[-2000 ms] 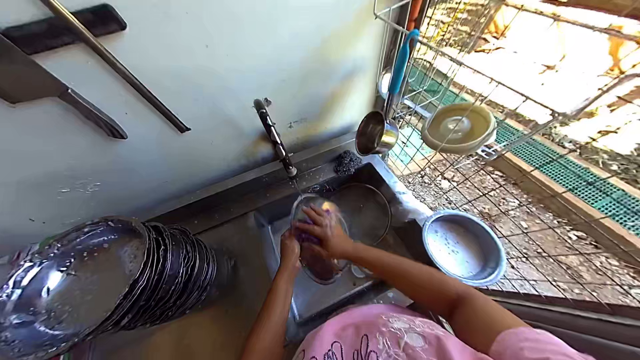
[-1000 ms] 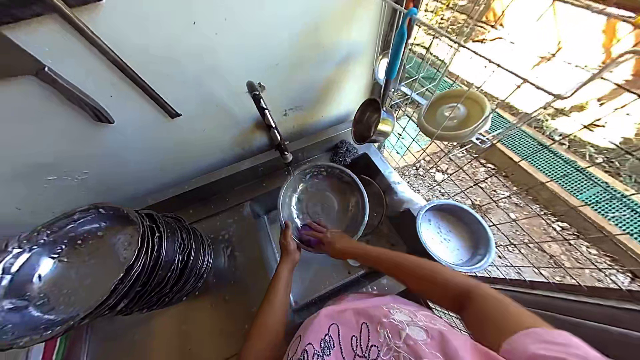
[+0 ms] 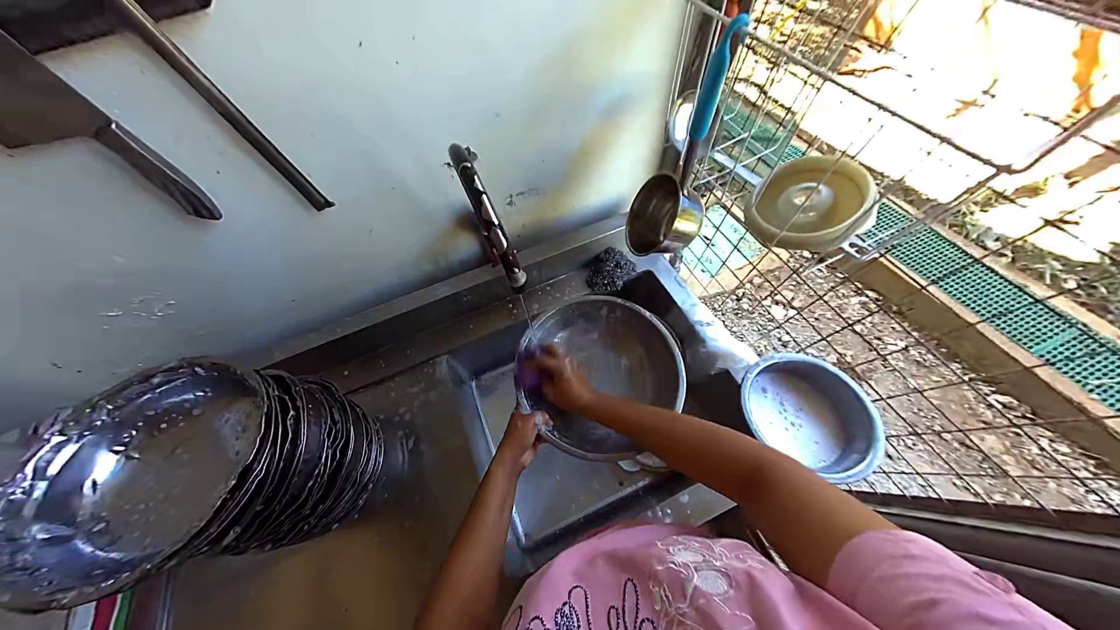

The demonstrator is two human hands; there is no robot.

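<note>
A round metal bowl is tilted over the steel sink, its inside facing up. My left hand grips its lower left rim. With my right hand I press a purple scrubber against the left part of the bowl's inside. From the faucet a thin stream of water runs down at the bowl's upper left rim. A basin holding whitish, sudsy liquid stands right of the sink.
Many nested metal bowls with suds lean at the left. A dark scouring pad lies behind the sink. A ladle and a yellowish bowl are at the wire grille on the right. A cleaver hangs on the wall.
My right hand with the purple scrubber has moved from the bowl's lower rim, one second ago, to its left side. My left hand stays at the lower left rim.
</note>
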